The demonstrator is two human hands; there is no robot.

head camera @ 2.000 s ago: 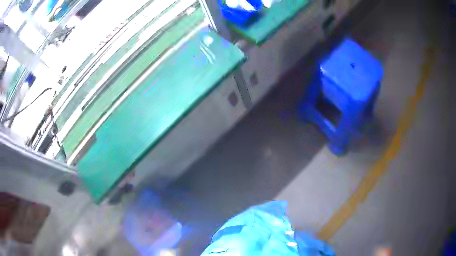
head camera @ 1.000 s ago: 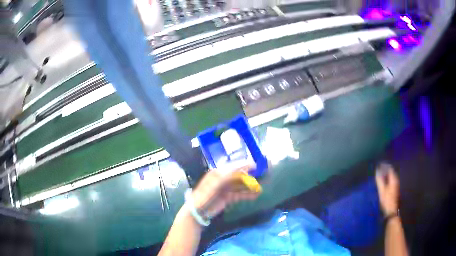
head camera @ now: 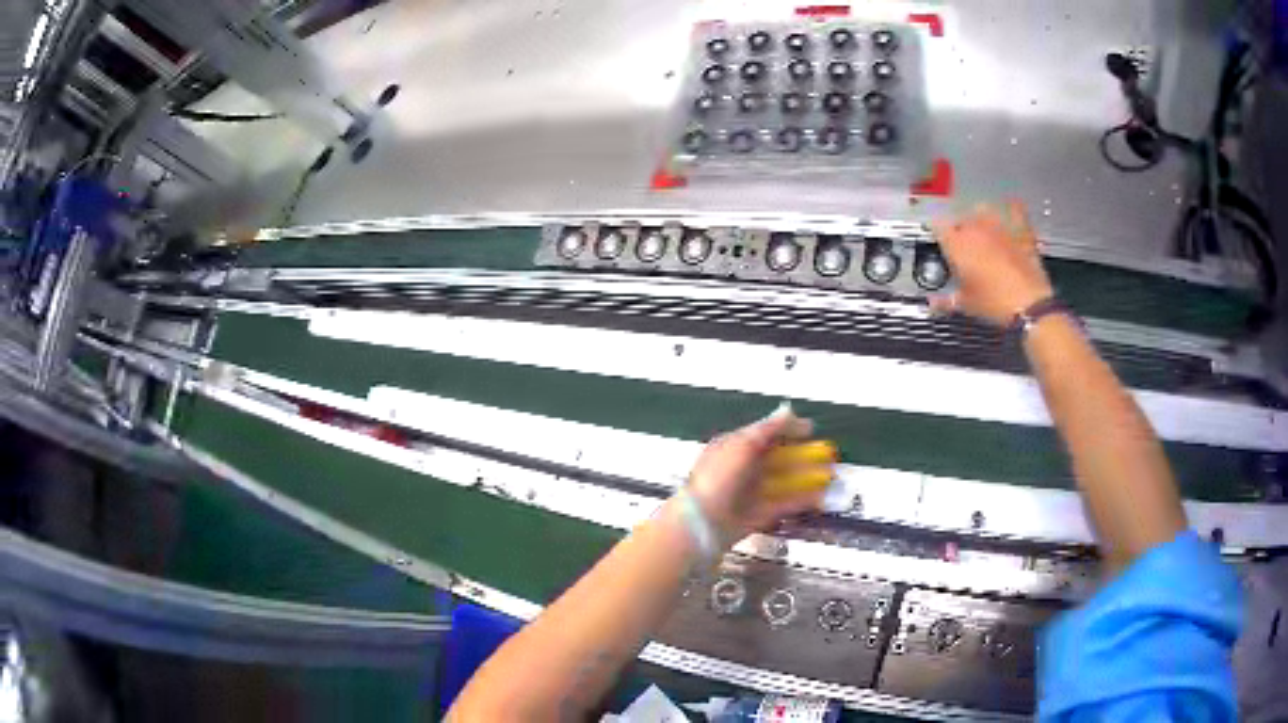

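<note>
Two grey metal carriers lie end to end on the back rail, a left carrier (head camera: pixel 631 246) and a right carrier (head camera: pixel 856 260), with round black-rimmed lens parts in their pockets. My right hand (head camera: pixel 996 261) is at the right end of the right carrier, its fingers spread and blurred over that end; a firm grip is not clear. My left hand (head camera: pixel 763 477) is above the front rails, with yellow finger cots on its curled fingers. A small pale spot shows at its fingertips; whether it holds anything cannot be told.
A lens tray (head camera: pixel 795 88) with rows of dark round parts lies behind the rails between red corner marks. Brown-grey fixture plates (head camera: pixel 791 636) lie at the front edge. A blue bin (head camera: pixel 483 647), a white wipe (head camera: pixel 650 708) and a labelled bottle (head camera: pixel 791 710) are partly cut off below. Cables hang at right.
The view has turned from the floor and stool to the bench, then forward over the rails. Both hands have reached forward, the right one from low at the right to the back rail.
</note>
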